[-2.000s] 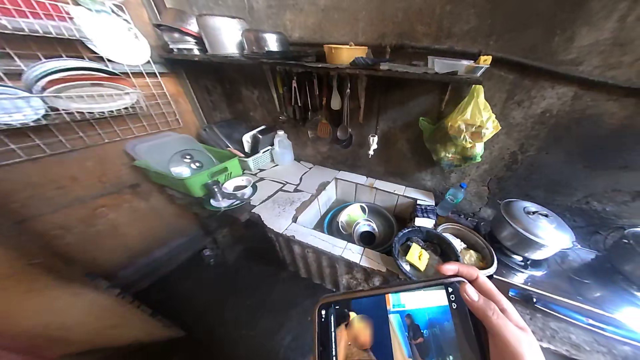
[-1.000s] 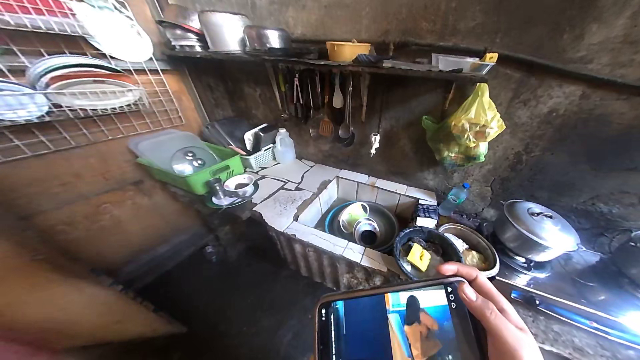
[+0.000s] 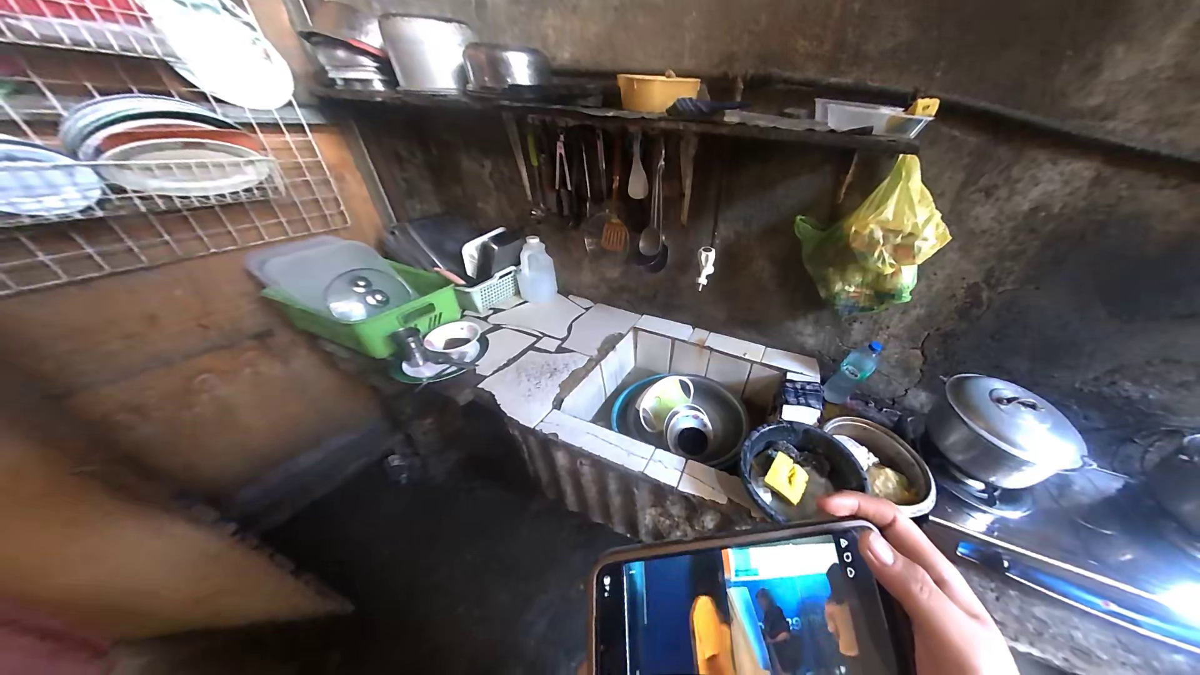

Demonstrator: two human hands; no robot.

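Observation:
My right hand (image 3: 928, 581) grips the right end of a smartphone (image 3: 741, 609) held sideways at the bottom of the head view, its lit screen showing a moving picture. My left hand is out of view. Just beyond the phone stands a dark basin (image 3: 804, 469) with a yellow sponge (image 3: 786, 477) in it. Beside it on the right is a round metal pan (image 3: 923, 459) with food scraps or plastic inside. Further left, a tiled sink (image 3: 600, 450) holds a wide basin (image 3: 731, 427) with a light green and white cup (image 3: 665, 403) and a metal cup (image 3: 689, 431).
A lidded aluminium pot (image 3: 1008, 431) stands on a gas stove (image 3: 1078, 544) at right. Utensils hang under a shelf (image 3: 600, 103) of pots; a yellow plastic bag (image 3: 881, 239) hangs nearby. At left are a green crate (image 3: 375, 323), a white jug (image 3: 537, 270) and a wire dish rack (image 3: 309, 211).
The picture on the phone's screen has changed. My right hand has kept its hold on the phone, and the basins and sink look the same.

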